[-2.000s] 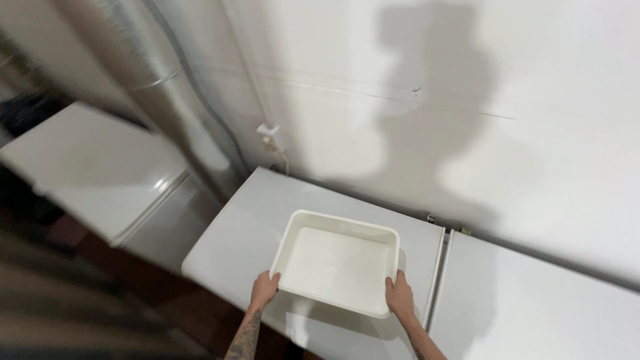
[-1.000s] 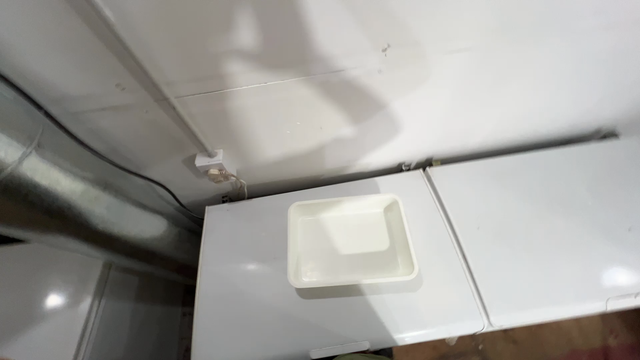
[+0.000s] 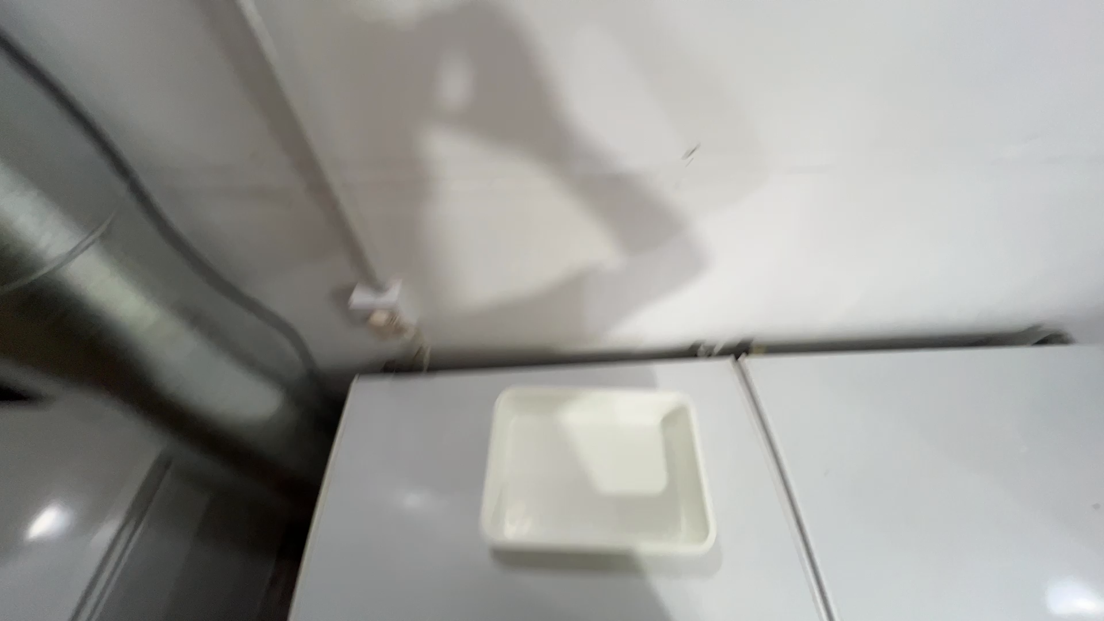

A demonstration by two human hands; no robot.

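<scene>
A white rectangular plastic tray rests on a white appliance-like lid, toward the lower middle of the head view. The inside of the tray shows only its bare bottom, part lit and part in shadow. Neither my left hand nor my right hand is in the picture, so what they hold cannot be seen. A shadow of a person with a bent arm falls on the wall behind.
A second white lid adjoins on the right, across a narrow seam. Behind stands a white wall with a socket and plug. On the left run a large metal duct, a dark cable and another glossy white surface.
Two seconds ago both hands held the tray by its near corners; they let go and have left the view. The tray stays on the lid. The view has shifted.
</scene>
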